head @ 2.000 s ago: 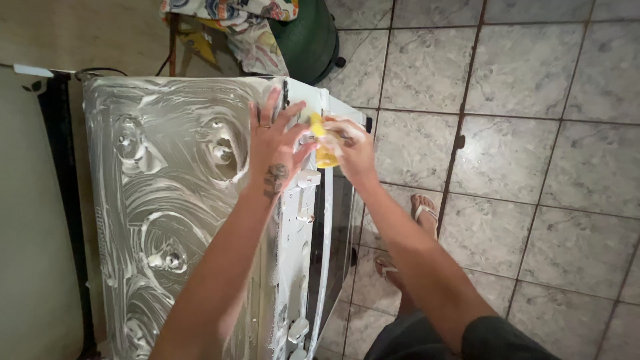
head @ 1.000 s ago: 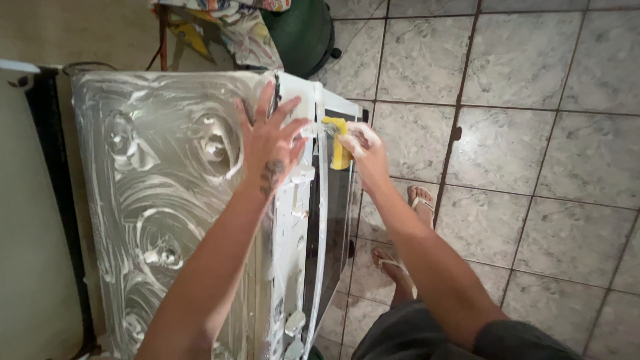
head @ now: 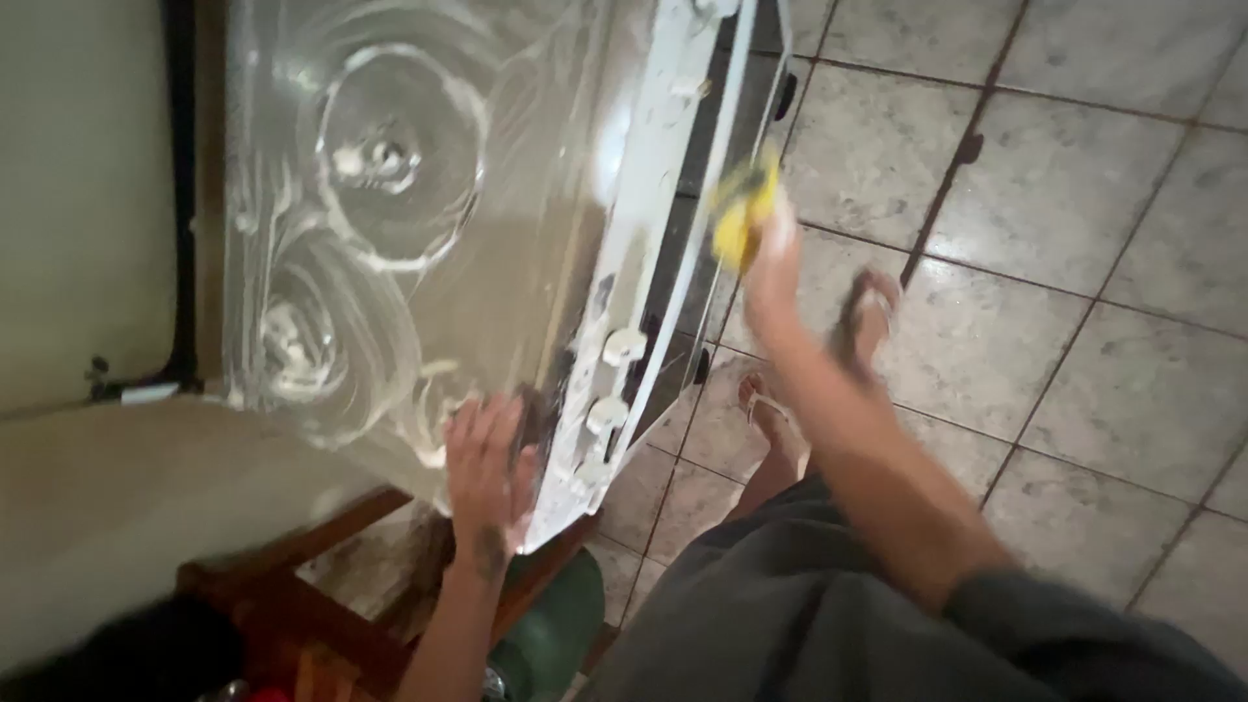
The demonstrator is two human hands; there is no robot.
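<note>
A gas stove's metal cooktop (head: 526,224) is smeared with white foam in swirls around its burner seats. My left hand (head: 487,458) rests with spread fingers on the cooktop's near corner, beside the white front panel with its knobs (head: 624,344). My right hand (head: 775,244) grips a yellow sponge (head: 744,210), blurred, at the outer side of the oven door's pale handle bar (head: 721,146). The dark oven door lies below that bar.
Pale floor tiles (head: 1024,370) with dark joints lie to the right, under my sandalled feet (head: 868,312). A wooden chair or stool frame (head: 292,595) and a green rounded container (head: 561,614) stand at the lower left. A pale panel (head: 83,195) borders the stove.
The view has shifted a lot towards the stove's near end. My left hand has moved from the far front corner to the near corner. The sponge remains in my right hand.
</note>
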